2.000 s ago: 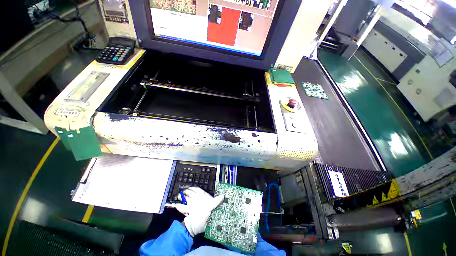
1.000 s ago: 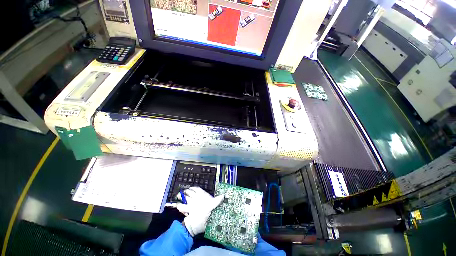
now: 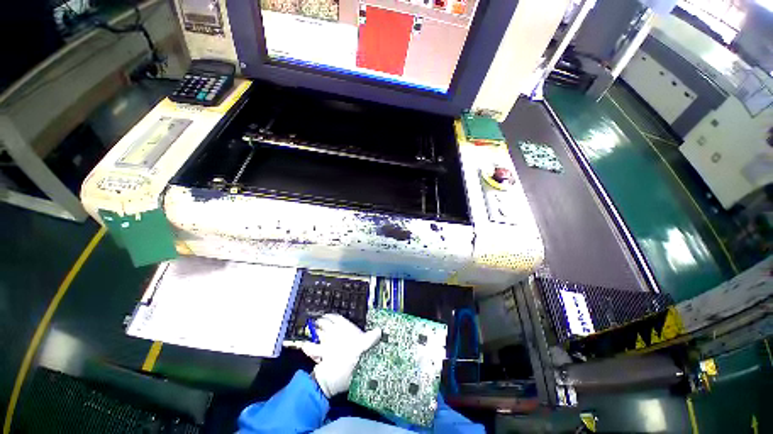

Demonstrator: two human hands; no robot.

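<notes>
A green circuit board (image 3: pixel 400 366), dense with components and with several dark square chips, is tilted in front of my body. My left hand (image 3: pixel 341 349), in a white glove, is at the board's left side with its thumb on the edge. It also holds a blue pen (image 3: pixel 313 330) between the fingers, beside the keyboard (image 3: pixel 329 298). My right hand is not visible; only its blue sleeve shows below the board's lower right corner, so its grip is hidden.
The machine's chipped white front edge (image 3: pixel 322 229) lies beyond the board, with dark rails (image 3: pixel 339 151) and a monitor (image 3: pixel 386 76) behind. A clipboard with white paper (image 3: pixel 216 305) is left of the keyboard. Another board (image 3: pixel 540 157) lies on the dark belt (image 3: pixel 585 220) at right.
The view has shifted slightly. The picture on the monitor around the red block has changed. My left hand and the board hold nearly the same pose.
</notes>
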